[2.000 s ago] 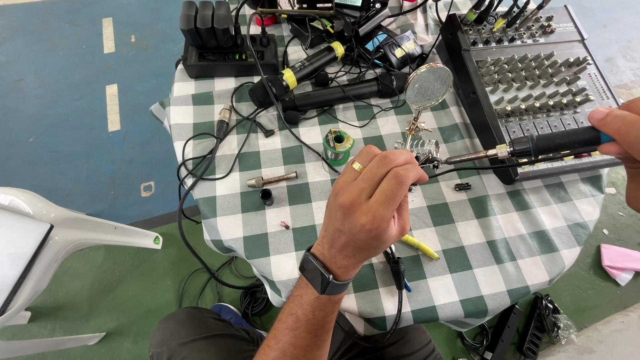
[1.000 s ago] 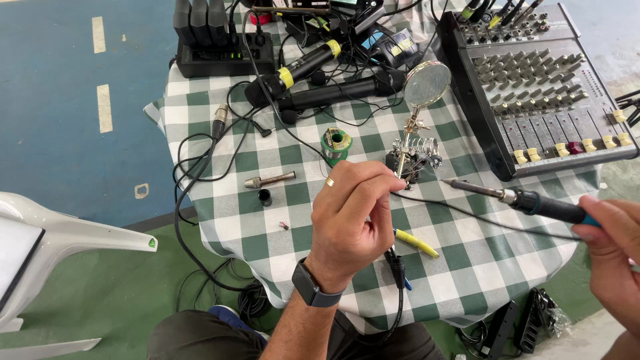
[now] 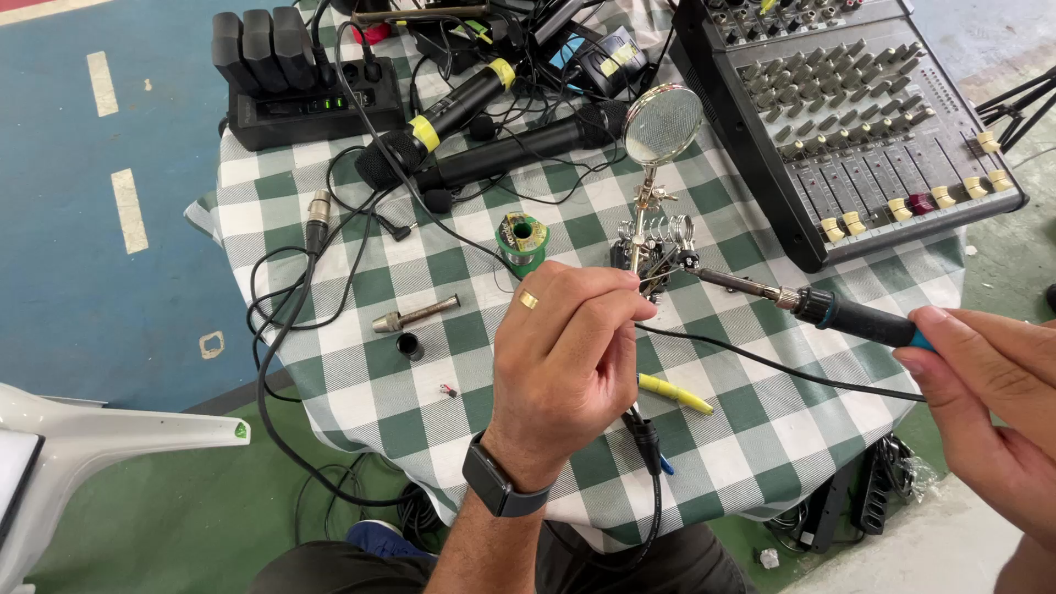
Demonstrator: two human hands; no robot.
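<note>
My right hand (image 3: 990, 388) grips the handle of a soldering iron (image 3: 854, 318); its tip reaches a small black part on the helping-hands stand (image 3: 639, 219). My left hand (image 3: 565, 355), with a ring and a black wrist device, pinches something thin, probably solder wire, beside the stand; the fingers hide most of it. The stand carries a round magnifier (image 3: 664, 124) and a metal coil. A green solder spool (image 3: 521, 243) stands behind my left hand. A metal connector piece (image 3: 415, 314) and a black cap (image 3: 409, 346) lie to the left. A yellow marker (image 3: 675, 394) lies between my hands.
An audio mixer (image 3: 899, 157) occupies the table's right back. Two microphones (image 3: 462, 103) and tangled cables lie at the back, beside a battery charger (image 3: 313, 115). A cable with a connector (image 3: 646, 445) hangs over the front edge. A white plastic chair (image 3: 124, 437) stands at left.
The soldering iron's tip, apart from the stand one second ago, is back at it. My left hand stays close to the stand.
</note>
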